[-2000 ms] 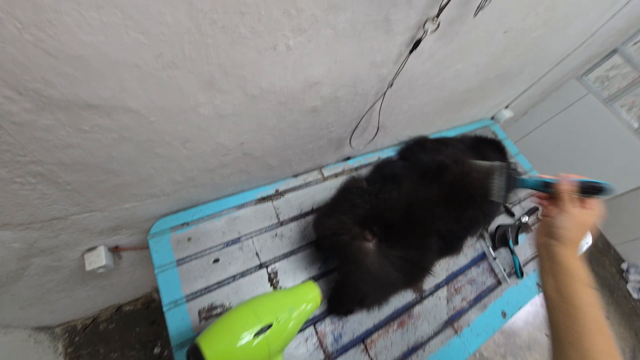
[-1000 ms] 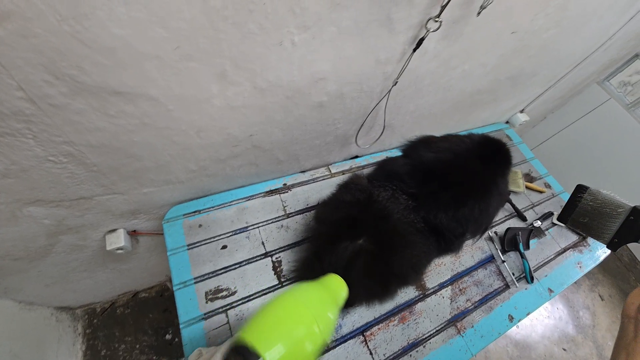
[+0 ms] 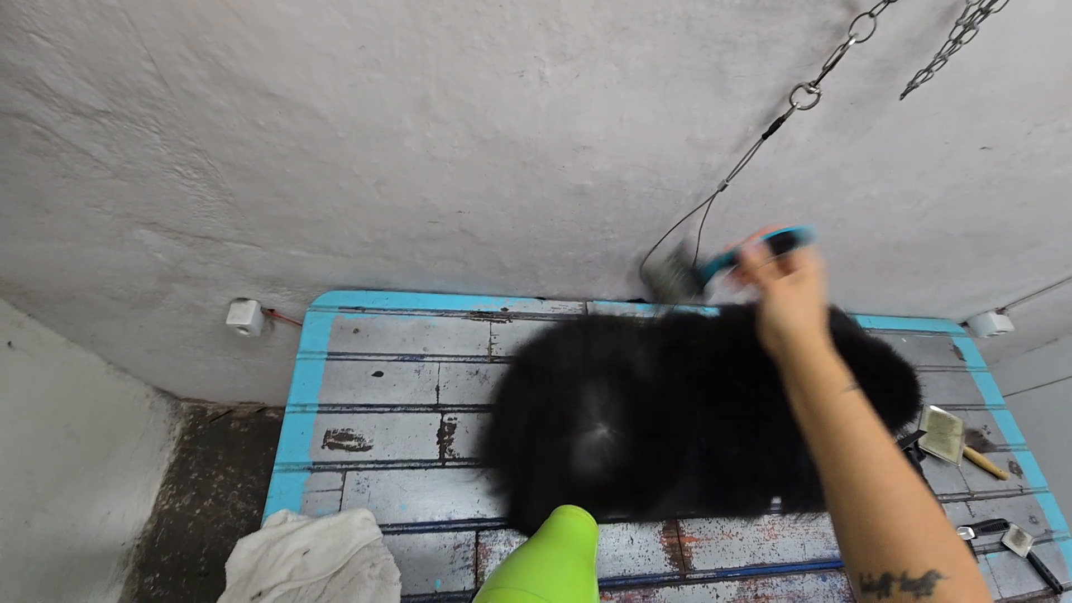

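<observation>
My right hand [image 3: 783,272] grips the teal and black handle of a slicker brush [image 3: 682,272], blurred, above the far edge of the table near the wall. Below my right forearm a fluffy black animal [image 3: 653,410] lies on the worn plank table [image 3: 402,486]; its head cannot be made out. A lime green hair dryer [image 3: 548,561] points at its coat from the bottom edge, and the fur parts in a pale spot in front of the nozzle. My left hand is outside the view.
A wire loop [image 3: 716,193] on a chain hangs by the wall. A wooden-handled slicker brush [image 3: 942,435], a smaller brush [image 3: 1017,540] and other grooming tools lie on the right. A whitish cloth [image 3: 314,557] is at lower left. White boxes [image 3: 244,317] are fixed to the wall.
The brush in my right hand has moved from the table's right side to above its far edge. The whitish cloth has come into view as the view shifted.
</observation>
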